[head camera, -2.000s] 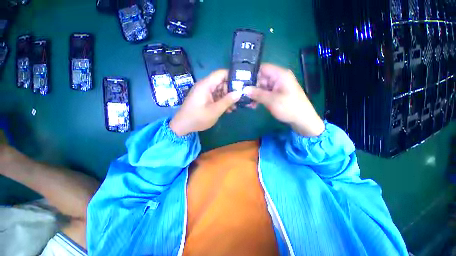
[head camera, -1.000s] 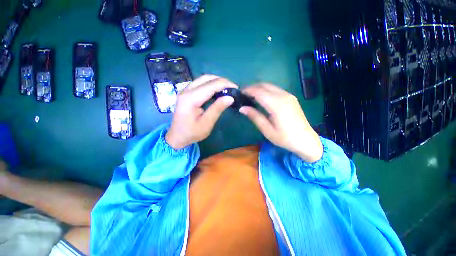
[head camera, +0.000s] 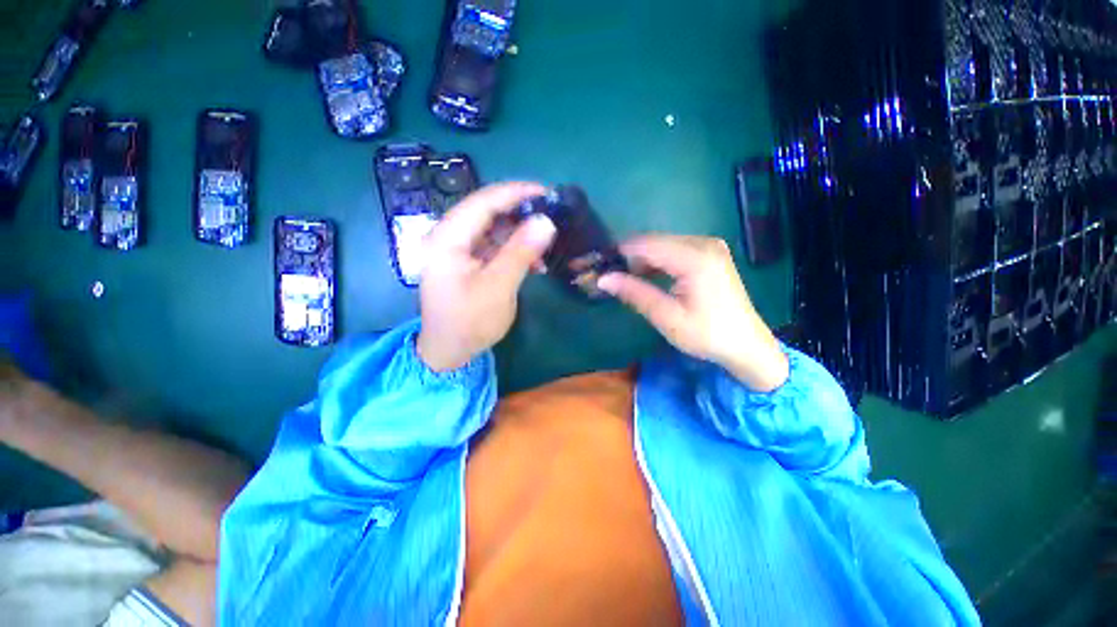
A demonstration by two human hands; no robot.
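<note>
A dark phone [head camera: 581,243] is held tilted between both hands, above the bench in front of my chest. It is blurred, so I cannot tell whether its two halves are fully closed. My left hand [head camera: 472,276] grips its upper left end, thumb on top. My right hand [head camera: 688,298] holds its lower right end between thumb and fingers. Two open phone units [head camera: 423,202] lie side by side just beyond my left hand, which partly covers them. Another open phone unit [head camera: 305,282] lies to the left, its board facing up.
More open units [head camera: 225,178] lie at left and far left. Others [head camera: 355,92] lie at the far side. A tall black tray stack [head camera: 906,208] stands at right, with a thin black housing [head camera: 758,211] beside it. Another person's arm [head camera: 110,459] is at lower left.
The phone was upright with its back showing, then was turned edge-on between both hands, and is now tilted with a broad face showing. The bench items have shifted slightly in view.
</note>
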